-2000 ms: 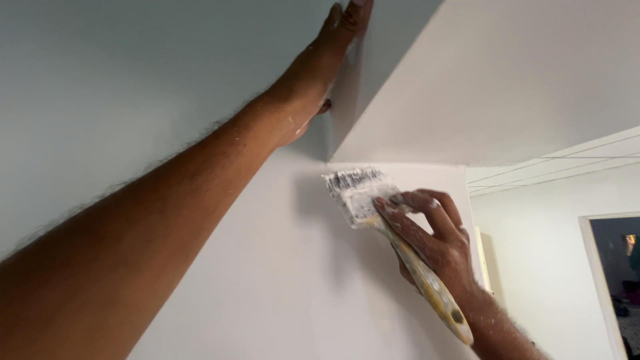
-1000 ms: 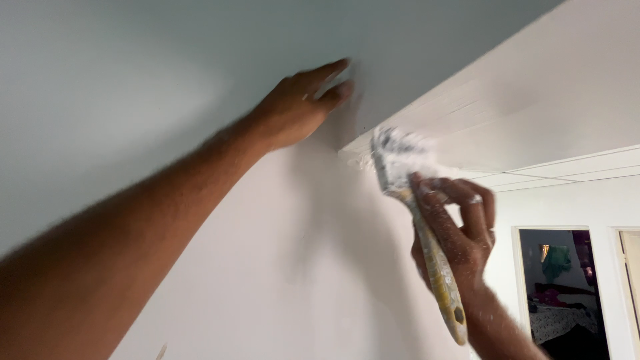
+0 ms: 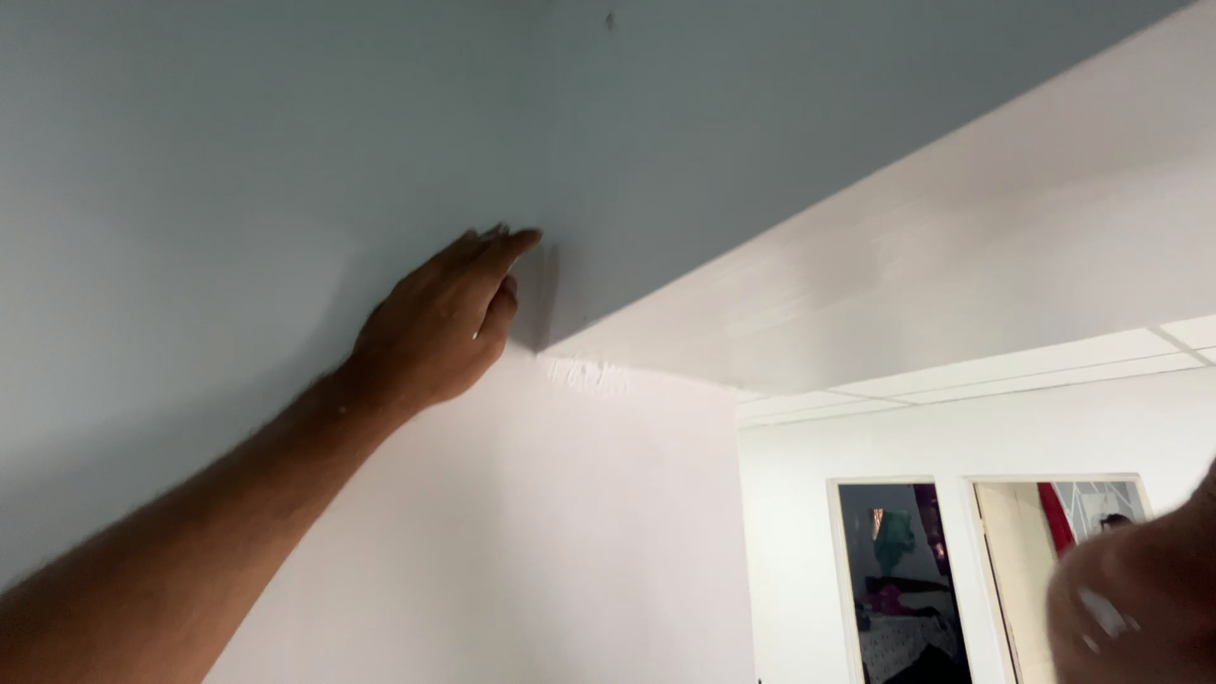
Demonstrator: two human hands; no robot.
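Observation:
My left hand (image 3: 442, 318) rests against the wall (image 3: 237, 218) beside the inside corner where the overhead beam (image 3: 684, 171) meets it, its fingers extended and holding nothing. Just right of the hand, wet white paint (image 3: 589, 373) with brush marks lies on the wall right under the beam's lower edge. My right hand (image 3: 1130, 598) is blurred and cut off at the lower right edge, with white paint on its skin. Its fingers are hardly visible, and the paintbrush is out of sight, so what it holds cannot be told.
The pale underside of the beam (image 3: 883, 256) slopes up to the right. Beyond the wall's edge stand a dark doorway (image 3: 902, 589) with cloth items inside and a second doorway with a cream door (image 3: 1012, 551) and a red curtain (image 3: 1054, 518). Ceiling panels (image 3: 1007, 370) show above.
My right hand has moved away from the corner to the lower right, and the paintbrush seen in it earlier has left the view. The view has shifted, showing more of the doorways.

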